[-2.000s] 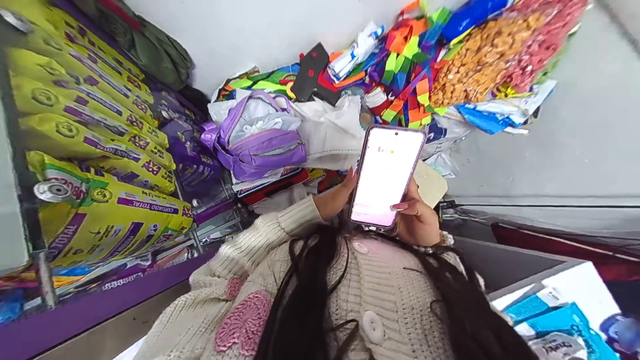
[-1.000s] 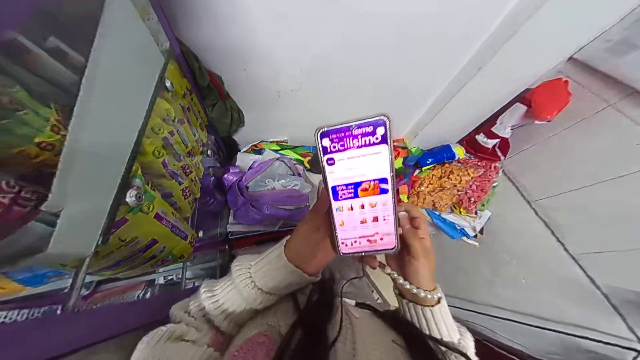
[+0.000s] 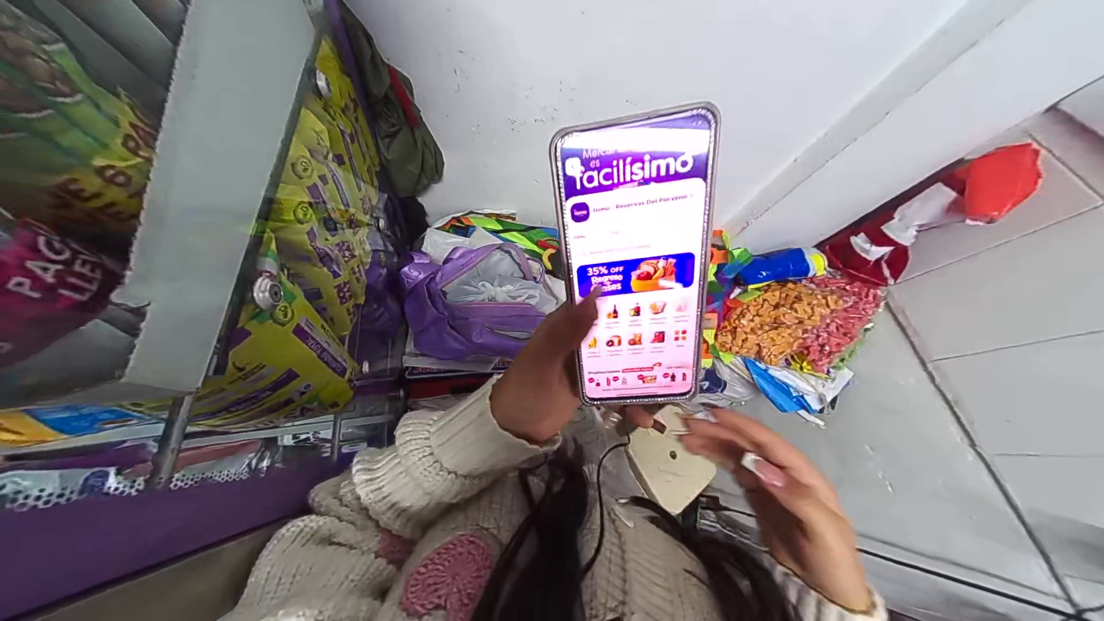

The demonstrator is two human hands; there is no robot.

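Observation:
My left hand (image 3: 548, 371) holds a smartphone (image 3: 638, 259) upright from its left lower edge, with the thumb beside the lit screen. The screen shows a shopping page with a purple header, a banner and rows of small product pictures. My right hand (image 3: 768, 483) is off the phone, below and right of it, fingers spread and holding nothing that I can see. Between the hands, under the phone, lies a cream-coloured flat object (image 3: 671, 470) with a small dark hole. A thin dark cable runs down over the knitted sweater.
At left, a glass-fronted shelf (image 3: 216, 198) holds yellow-green packages (image 3: 302, 345). A purple bag (image 3: 474, 302) with white plastic inside lies against the wall. Behind the phone are colourful strips, a bag of orange and pink pieces (image 3: 793, 319), and a red wrapper (image 3: 1000, 185) on the tiled floor.
My right hand has come away from the phone's lower right side, while my left hand keeps hold. The screen went from a mostly white page to the shopping page. The view has shifted and turned.

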